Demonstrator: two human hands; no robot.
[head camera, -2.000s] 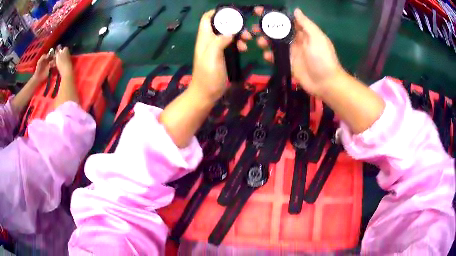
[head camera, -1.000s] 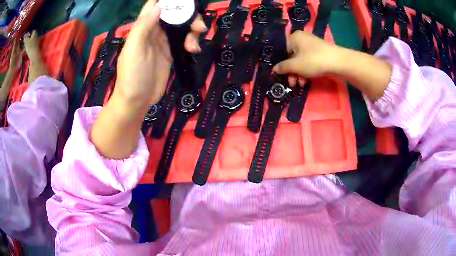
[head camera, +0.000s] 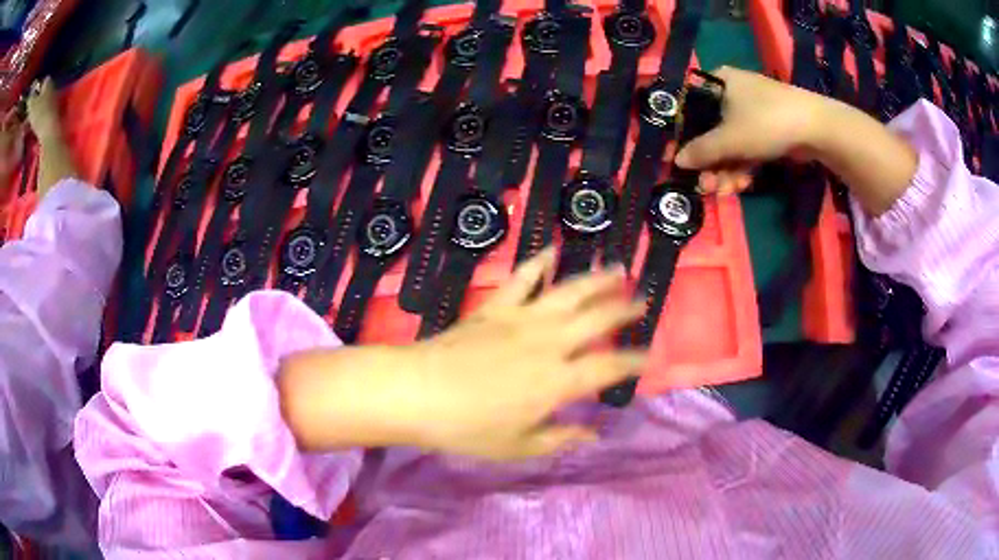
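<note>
Several black smartwatches lie face down in rows in the red plastic tray (head camera: 718, 317), their round case backs showing and their straps hanging towards me. My right hand (head camera: 745, 126) holds the black strap of the watch (head camera: 675, 210) at the right end of the front row. My left hand (head camera: 515, 366) is over the tray's front edge, blurred, with its fingers spread and nothing seen in it. It covers part of the straps below the front row.
A neighbouring red tray (head camera: 829, 273) with more black watches stands at the right. At the left, a co-worker's pink sleeve (head camera: 55, 284) and hand reach over another red tray (head camera: 104, 98). The green bench (head camera: 718, 44) shows between the trays.
My left hand has come down from the upper left to the tray's front, and the lit watch it held is no longer in it. My right hand has moved right, and the front-row watches show further right.
</note>
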